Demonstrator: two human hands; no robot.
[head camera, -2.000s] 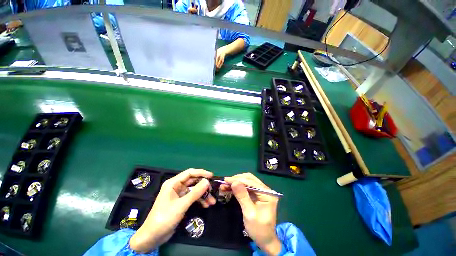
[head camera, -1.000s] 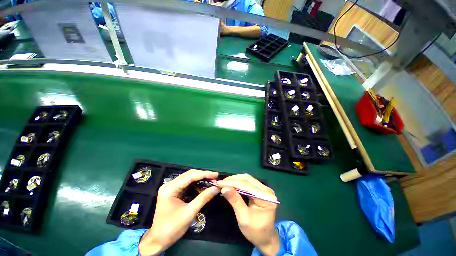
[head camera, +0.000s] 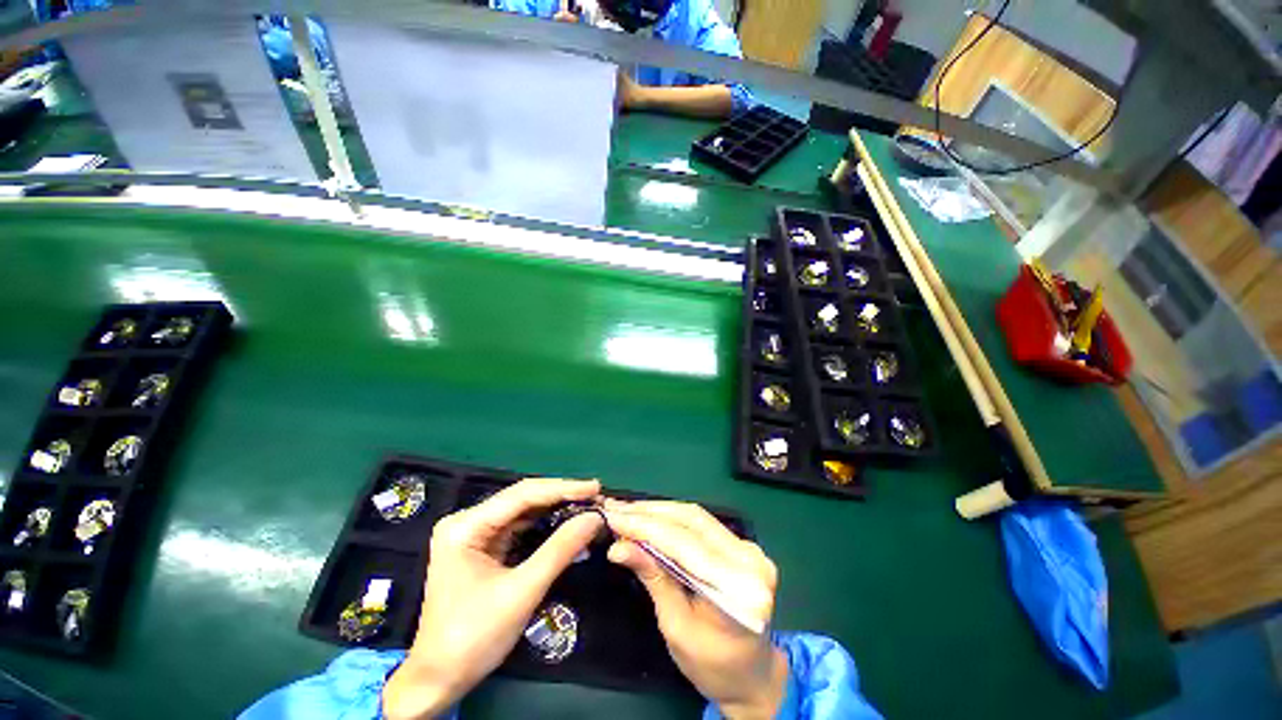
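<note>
My left hand (head camera: 485, 584) is bare and holds a small round module (head camera: 574, 523) between thumb and fingertips, mostly hidden by the fingers. My right hand (head camera: 696, 591) grips a slim pale stick-like tool (head camera: 696, 580), its tip end at the module and its back end towards the lower right. Both hands are over a black parts tray (head camera: 433, 556). Round silver and gold modules show in its left pockets, and another module (head camera: 551, 633) lies between my wrists.
A black tray of modules (head camera: 106, 422) lies at left. Two overlapping trays (head camera: 858, 338) lie at right. Beyond the metal rail (head camera: 464, 236) are a person's blue sleeve and a bare-pocketed tray (head camera: 749, 141). A wood-edged shelf with a red basket (head camera: 1054, 338) and a blue cloth (head camera: 1054, 584) are at right.
The tool has tilted more steeply and my right hand sits closer against my left fingertips. The person opposite has lowered an arm onto their bench. The view has shifted slightly.
</note>
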